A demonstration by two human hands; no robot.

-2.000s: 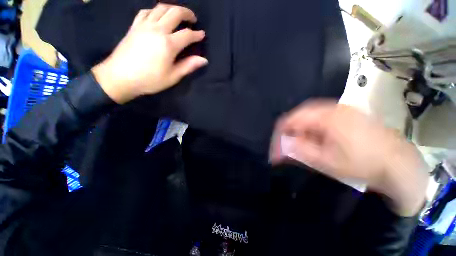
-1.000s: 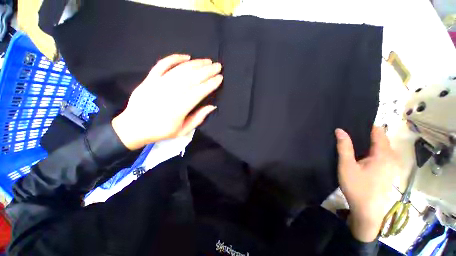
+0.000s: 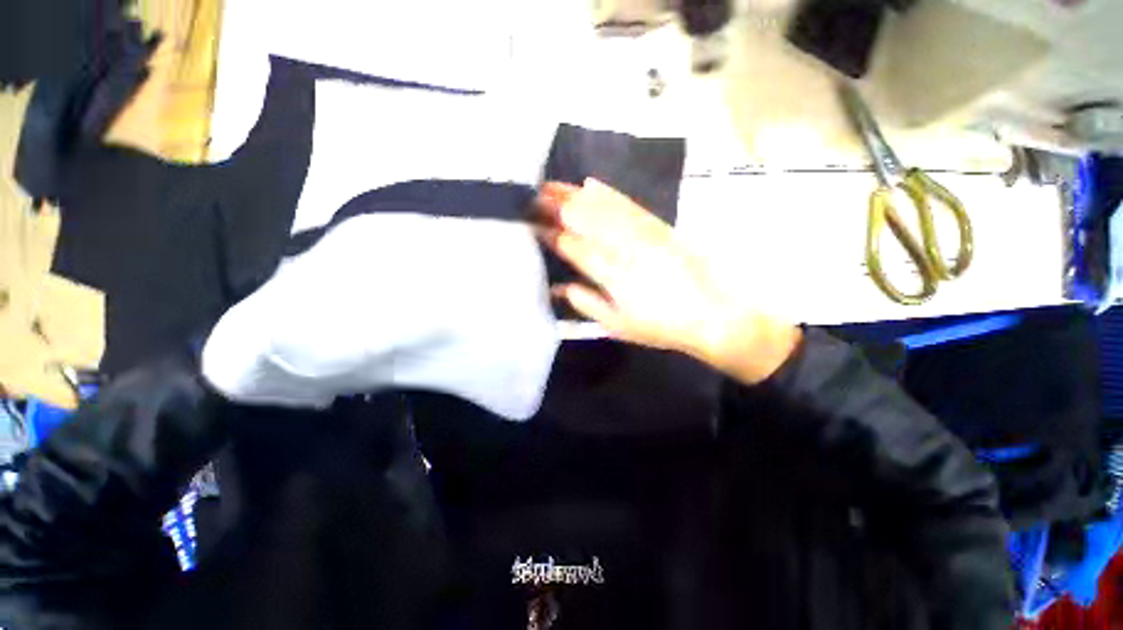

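The black garment panel [image 3: 265, 160] lies on the white table with part of it folded over, showing its pale grey-blue backed side [image 3: 394, 308]. A separate-looking black piece [image 3: 628, 166] lies at its right edge; I cannot tell whether it is joined to the panel. My right hand [image 3: 665, 283] lies on this piece, fingertips at the panel's edge; whether they pinch the cloth is unclear. My left hand is hidden, its sleeve ending behind the folded panel at left. Fabric scissors [image 3: 911, 222] with yellow-gold handles lie to the right of my right hand.
Part of the cream-white machine [image 3: 985, 62] is at the upper right. Dark cut pieces [image 3: 86, 111] lie on the wooden surface [image 3: 185, 74] at upper left. The white table's front edge [image 3: 985, 308] runs below the scissors. Blue basket parts [image 3: 185, 529] show at lower left, with black cloth at right.
The panel has moved left and been turned over in part, so its pale backing shows. My right hand has moved left and inward. My left hand has gone out of sight. The view has shifted.
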